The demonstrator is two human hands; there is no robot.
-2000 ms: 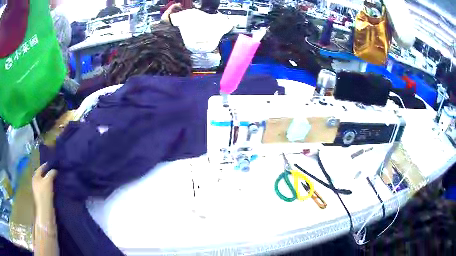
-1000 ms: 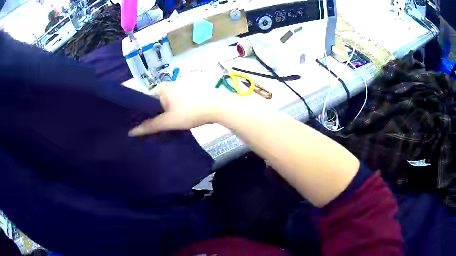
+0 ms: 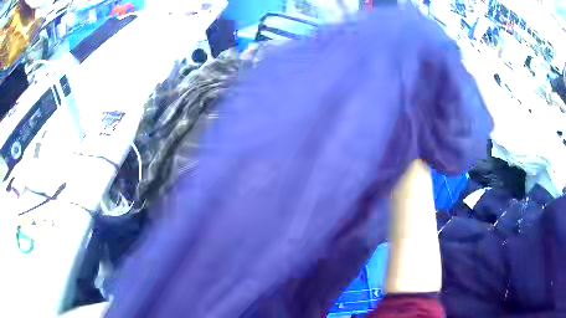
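Note:
A large navy-purple garment (image 3: 279, 161), blurred by motion, is held up across the middle of the view. My right forearm (image 3: 414, 230), with a dark red sleeve, rises from the bottom and meets the cloth. My right hand is covered by the garment's bunched upper end, so its fingers are hidden; the cloth hangs from there toward the lower left. My left hand cannot be made out. A pale patch at the bottom left edge is too cut off to identify.
The white sewing table (image 3: 37, 286) is at left, with part of the machine (image 3: 31, 127) and a green scissor loop (image 3: 25, 241). A dark plaid pile (image 3: 186, 93) lies behind the garment. A blue crate (image 3: 366, 286) shows below it. Navy garments (image 3: 484, 254) are piled at right.
The view has swung right, away from the machine. My right arm has moved from beside the needle area to the right, and the navy garment has come across with it, lifted.

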